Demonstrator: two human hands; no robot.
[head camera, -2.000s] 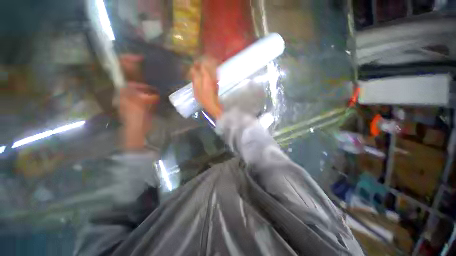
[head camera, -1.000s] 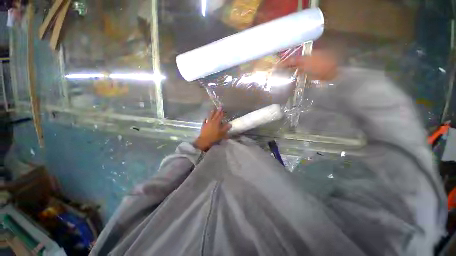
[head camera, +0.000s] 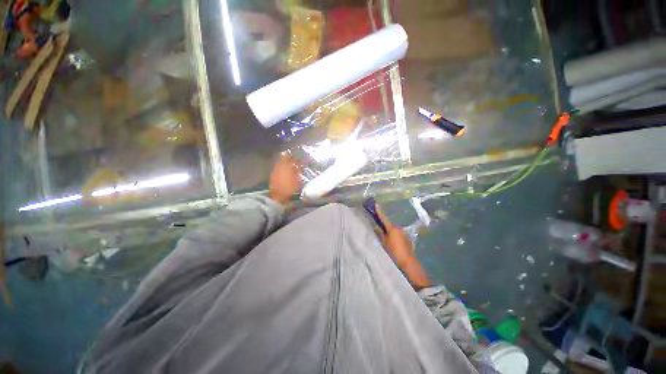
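The roller sleeve, a short white cylinder, lies at the near edge of the glass in front of me. Clear plastic film is spread around it and trails from the large white stretch film roll on the glass behind. My left hand is at the film beside the sleeve's left end; it is blurred, and its grip is unclear. My right hand holds the dark blue handle of the roller frame, close to my body, right of the sleeve.
An orange and black utility knife lies on the glass sheet at right. An orange-handled tool is at the glass's right edge. A white bucket stands low right. Shelves with white rolls are at far right. Wood strips lie upper left.
My right hand has come down from the stretch film to the blue handle. My left hand has shifted left of the sleeve. The knife is now in view on the glass.
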